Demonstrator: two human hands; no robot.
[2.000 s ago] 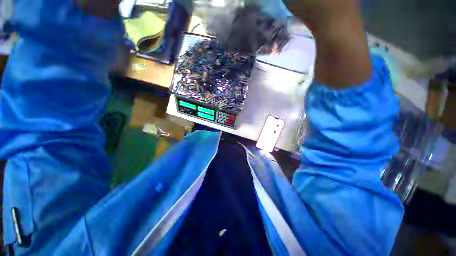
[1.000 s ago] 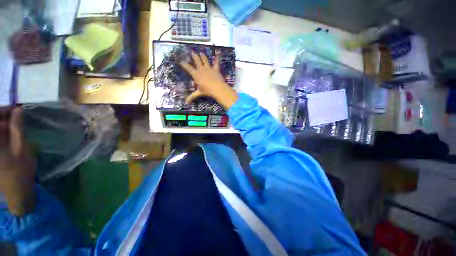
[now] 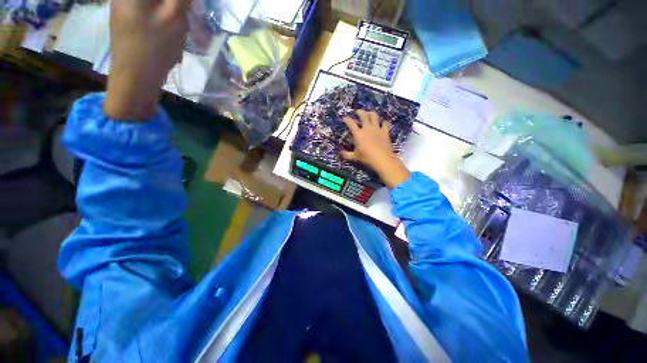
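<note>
The counting scale [image 3: 331, 181] has lit green displays. A heap of dark and silvery small metal parts [image 3: 327, 113] covers its pan. My right hand [image 3: 369, 140] lies palm down on the heap with its fingers spread. My left hand [image 3: 147, 49] is raised at the upper left, blurred and partly cut off by the top edge. It holds a clear poly bag [image 3: 264, 106] whose film runs from near the fingers to a dark clump at the bench edge, left of the scale. The exact finger grip is hard to see.
A calculator [image 3: 376, 57] lies behind the scale. Written sheets [image 3: 455, 108] and a clear plastic tray stack [image 3: 539, 273] with a white sheet are to the right. Yellow paper [image 3: 255, 51] lies left. A brown cardboard box [image 3: 245, 177] is below the bench.
My left hand has moved up with the bag, which now hangs nearer the scale. My right hand stays on the heap; two seconds ago it was raised above the bench. The view has turned.
</note>
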